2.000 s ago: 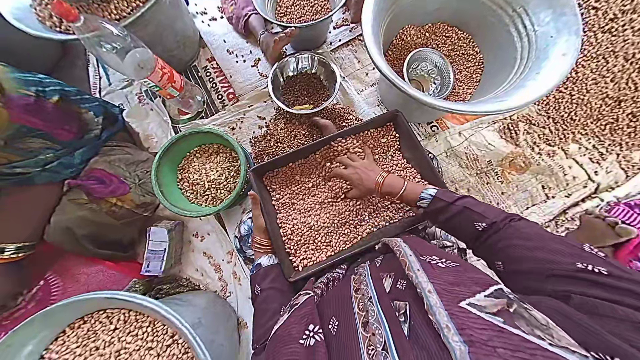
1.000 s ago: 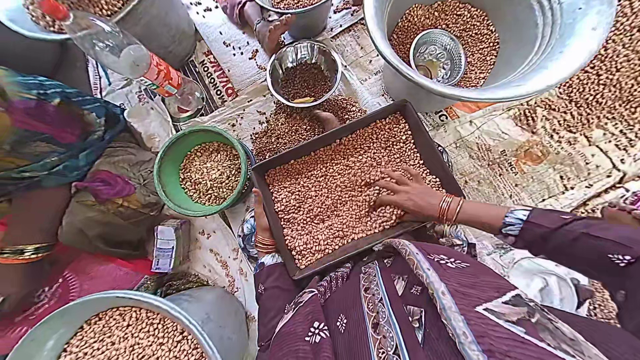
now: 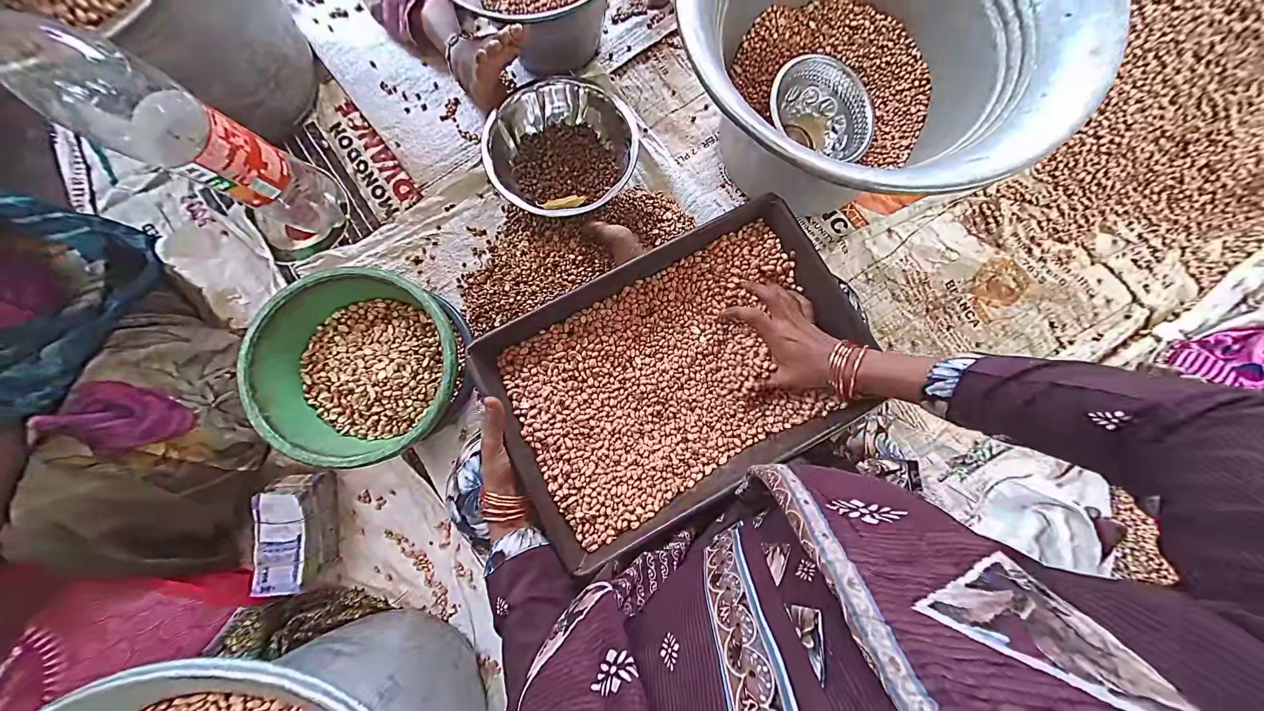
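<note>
A dark rectangular tray (image 3: 812, 259) rests tilted over my lap, filled with pinkish-brown nuts or seeds (image 3: 642, 380). My left hand (image 3: 497, 449) grips the tray's left edge, its thumb up along the side and its other fingers hidden underneath. Spread over the nuts near the tray's right side is my right hand (image 3: 785, 336), fingers apart and fingertips touching them. Left of the tray stands a green plastic tub (image 3: 259, 395) of paler nuts. Beyond the tray, a steel bowl (image 3: 502, 158) holds dark bits and one yellow piece.
A large aluminium pot (image 3: 790, 158) with nuts and a perforated steel bowl (image 3: 822, 104) stands at back right. A plastic bottle (image 3: 188, 138) leans at left. Another person's foot (image 3: 484, 64) is behind the steel bowl. Nuts lie heaped on sacking (image 3: 987, 286). A metal pot (image 3: 395, 662) stands at lower left.
My right hand has shifted from the middle of the tray toward its right side, then a little up the tray. My left hand stays at the left edge.
</note>
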